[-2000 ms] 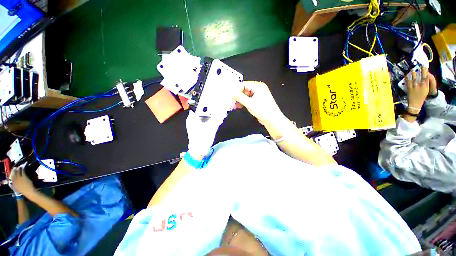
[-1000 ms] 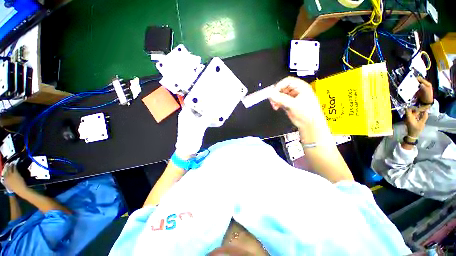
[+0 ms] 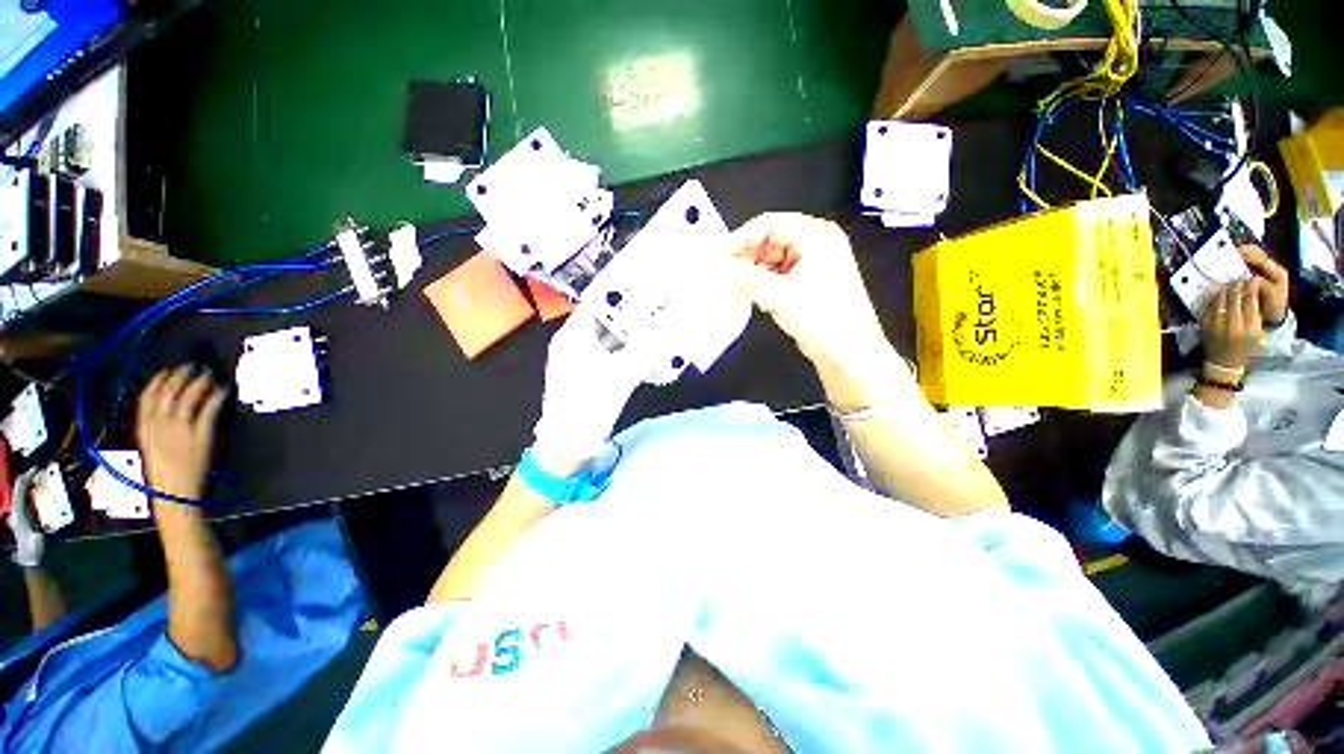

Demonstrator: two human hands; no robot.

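A white square electronic unit (image 3: 663, 280) with dark dots at its corners is held over the black bench mat. My left hand (image 3: 587, 380), in a white glove with a blue wrist strap, grips its lower left edge. My bare right hand (image 3: 803, 280) is at the unit's right edge, fingers bent together; glare hides whether it holds anything. Other white units (image 3: 534, 195) lie overlapping just left of the held one. A red-orange pad (image 3: 478, 305) lies below them.
A yellow carton (image 3: 1039, 307) stands right of my right hand. A white unit (image 3: 905, 171) lies behind it. A black unit (image 3: 445, 121) is on the green surface. Blue cables and a pale connector (image 3: 363, 265) lie left. Neighbours' hands (image 3: 180, 430) work at both sides.
My right hand held a white strip away from the unit one second ago; it has moved left to the unit's edge. The left neighbour's hand has reached onto the mat.
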